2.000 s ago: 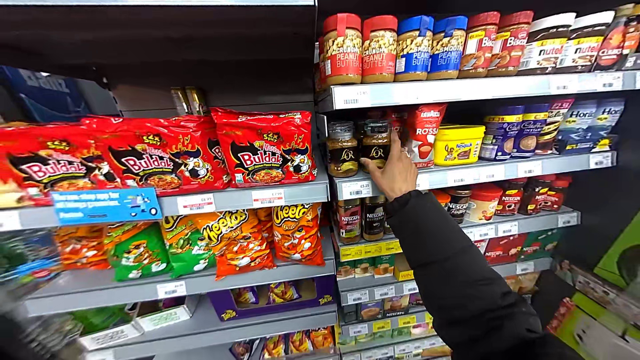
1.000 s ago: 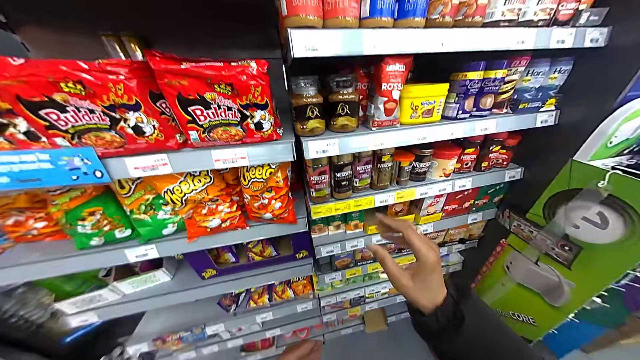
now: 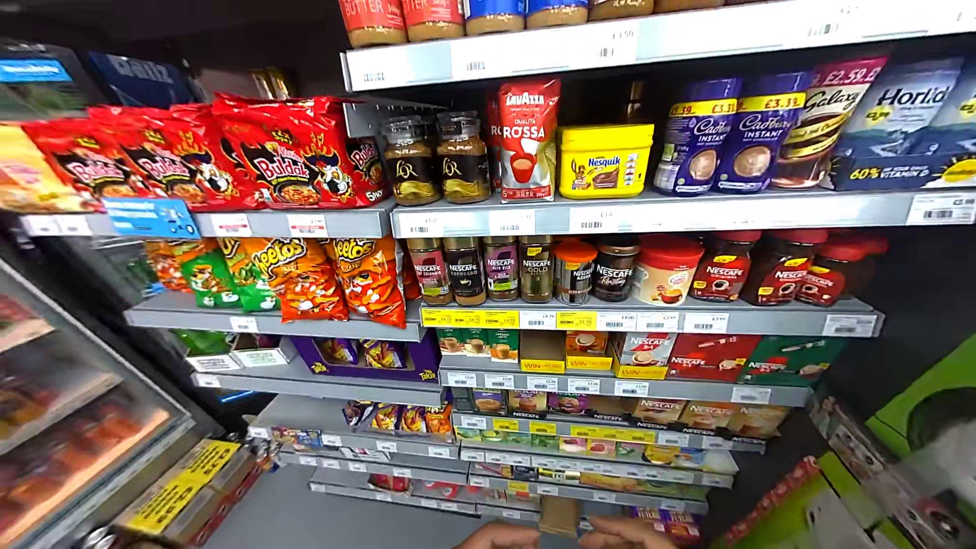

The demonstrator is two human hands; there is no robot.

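At the bottom edge of the head view, my left hand [image 3: 497, 535] and my right hand [image 3: 624, 532] show only in part, a short way apart. A small brown cardboard piece [image 3: 559, 516] lies between them; whether either hand touches it cannot be told. Above stand shelves with L'OR coffee jars [image 3: 413, 169], a red Lavazza coffee bag [image 3: 528, 145], a yellow Nesquik tub [image 3: 604, 162] and a row of Nescafé jars [image 3: 465, 271]. Boxed Nescafé drinks [image 3: 705, 357] sit one shelf lower.
Red Buldak noodle packs [image 3: 282, 164] and Cheetos bags [image 3: 370, 278] fill the left shelves, with a purple Takis box [image 3: 370, 357] below. A glass-fronted display case [image 3: 69, 412] stands at the far left. Stacked cartons [image 3: 187, 488] are beside it. Green printed boxes [image 3: 926, 396] are at the right.
My right hand was at the L'OR jars two seconds ago, then came down and away from the shelf. Both hands are now low at the bottom edge. The view has shifted.
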